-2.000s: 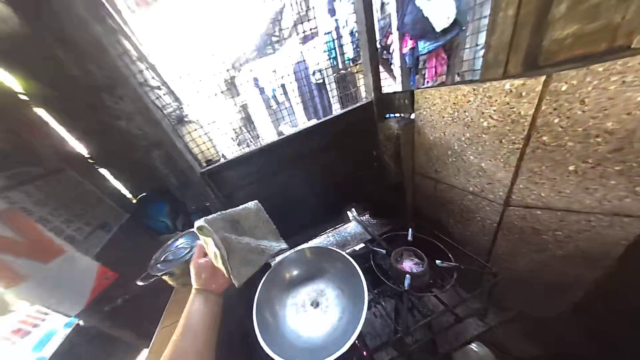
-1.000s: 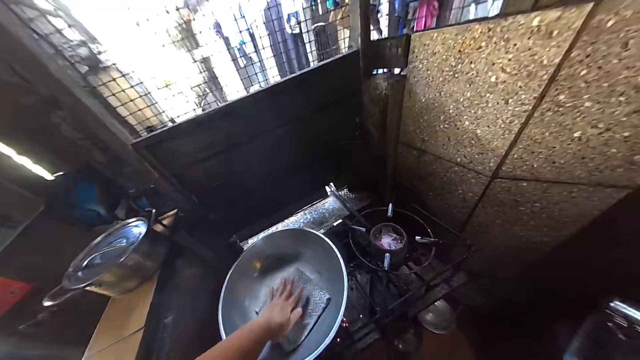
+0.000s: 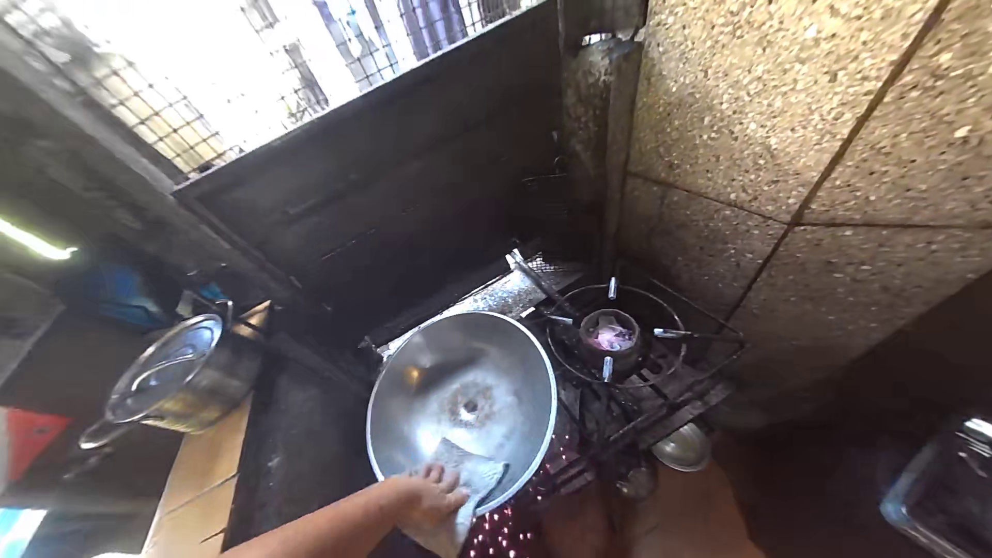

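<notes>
My left hand [image 3: 434, 496] reaches in from the lower left and holds a pale, folded cloth [image 3: 473, 465] against the near rim of a large, round metal pan [image 3: 496, 380]. Part of the cloth lies on the pan's inner wall, and part hangs over the rim below my fingers. The inside of the pan is bare metal, with a brownish mark around the small spot at its centre. My right hand is out of view.
Right of the pan stands a gas burner [image 3: 610, 333] with a ring support, something pinkish in its centre. A lidded metal pot [image 3: 209, 387] sits at left on a tiled ledge [image 3: 205, 465]. Behind are a dark panel [image 3: 403, 170] and mesh window; a metal lid [image 3: 682, 448] lies lower right.
Two seconds ago my left hand held the cloth up left of the pan; one second ago it lay flat on the cloth inside the pan. Now both are at the near rim.
</notes>
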